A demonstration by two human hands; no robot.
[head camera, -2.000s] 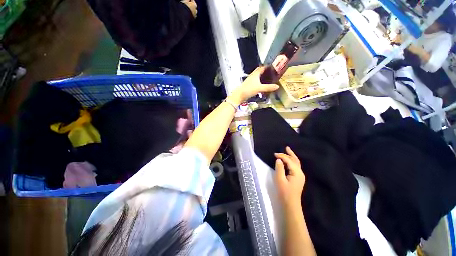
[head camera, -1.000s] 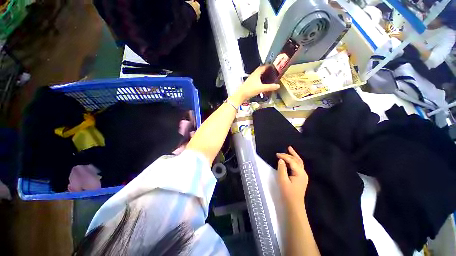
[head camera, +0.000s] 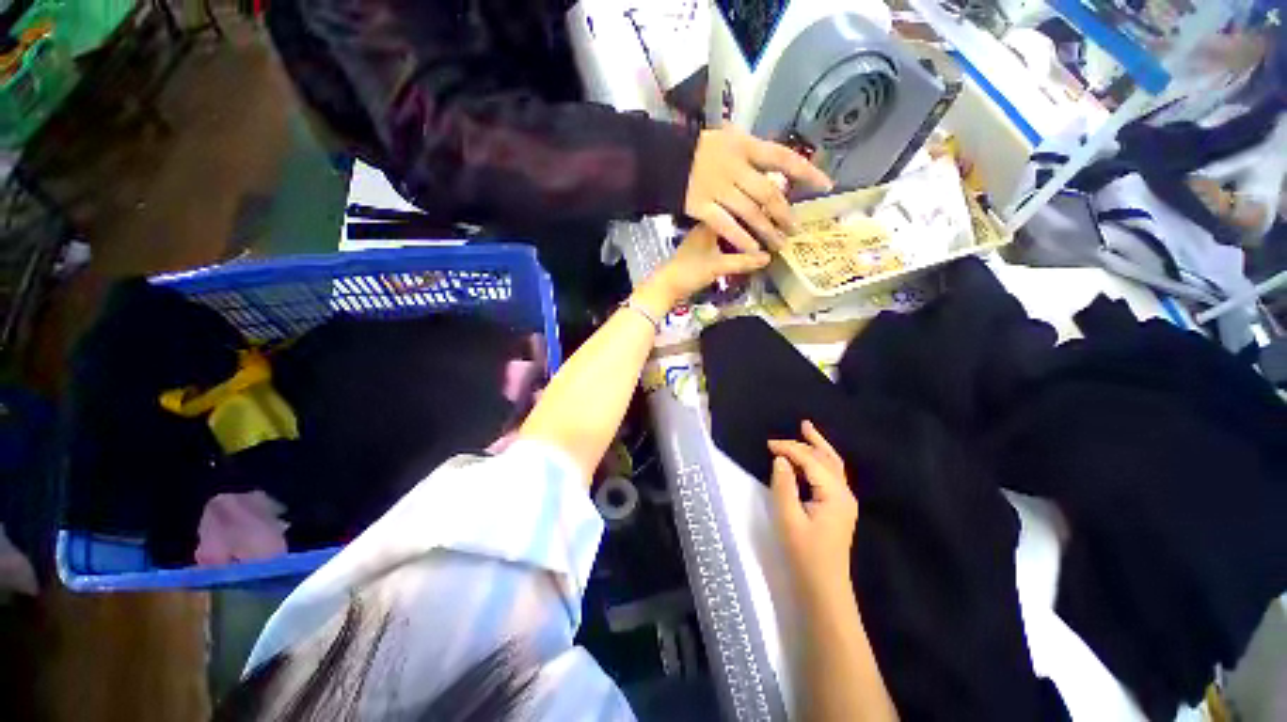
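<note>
My left hand point(head camera: 692, 272) reaches forward to the front of the cream tray. Another person's hand point(head camera: 741, 186) overlaps its fingertips, so I cannot tell what it holds. Only a small dark reddish bit of the smartphone point(head camera: 802, 147) shows beyond that person's fingers. My right hand point(head camera: 816, 494) rests on the black garment piece point(head camera: 917, 494) with fingers slightly bent and apart, gripping nothing. The black cloth spreads over the white table to the right.
The cream parts tray point(head camera: 882, 278) with yellowish items stands beside the grey-white sewing machine point(head camera: 861, 99). A blue basket point(head camera: 544, 289) with black, yellow and pink cloth is at left. The other person's dark sleeve point(head camera: 565, 155) crosses the table edge point(head camera: 720, 564).
The other person's arm has come in from the upper left, its hand now over the smartphone and my left fingertips. The smartphone was in plain view in my left hand before. My right hand has barely moved.
</note>
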